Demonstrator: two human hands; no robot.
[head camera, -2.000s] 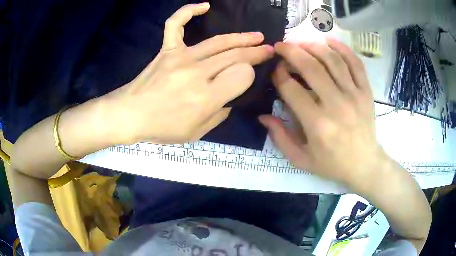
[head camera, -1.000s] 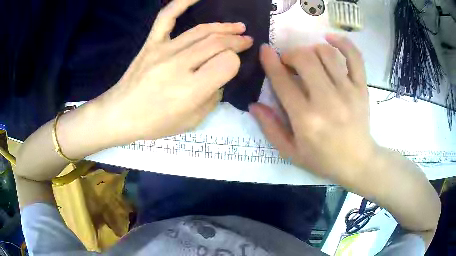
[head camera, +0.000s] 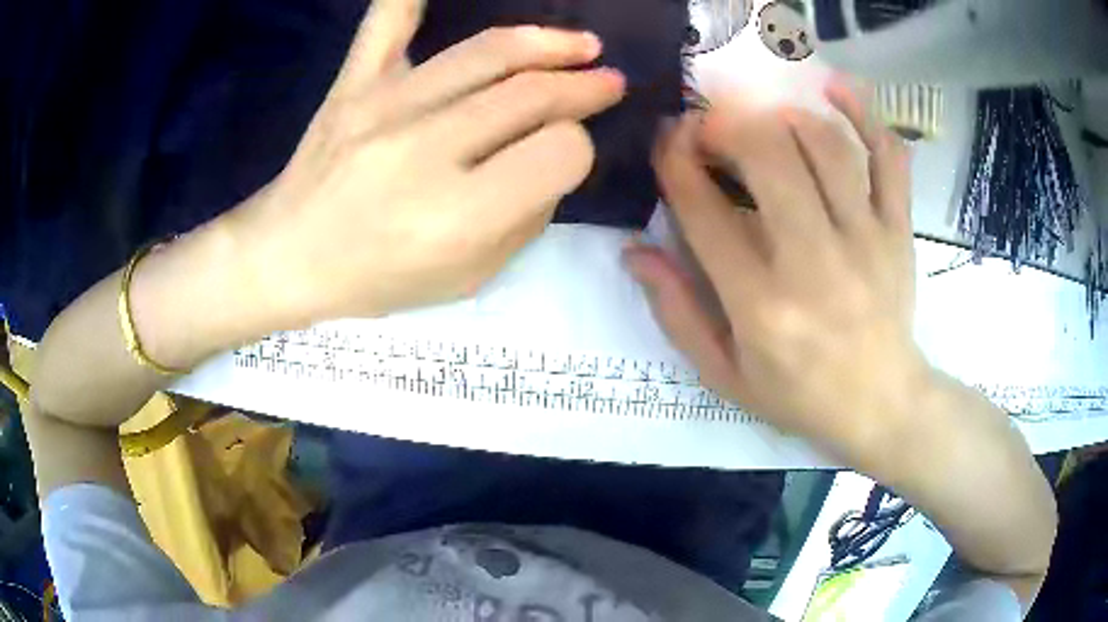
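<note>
A dark navy cloth (head camera: 638, 146) covers the upper left of the white table, with its straight right border near my fingertips. My left hand (head camera: 425, 182) lies on the cloth, fingers apart and pressing flat on it. My right hand (head camera: 790, 231) is at the cloth's right border, slightly blurred, fingers curved; its index fingertip touches or nearly touches the border. The needle area is not visible. Part of the white-grey machine head (head camera: 972, 43) shows at the top right.
A dark thread bundle (head camera: 1023, 176) hangs at the right, beside a cream ribbed block (head camera: 909, 108). A round face-like sticker (head camera: 786, 30) is at the top. A printed scale (head camera: 510, 374) runs along the table's front edge. Scissors (head camera: 865, 525) and a yellow-green packet (head camera: 851, 592) lie lower right; yellow cloth (head camera: 243, 486) lower left.
The cloth has moved up and away from the front edge, baring more white table. My left hand has shifted slightly up with it. The machine head's position in view has shifted with the camera.
</note>
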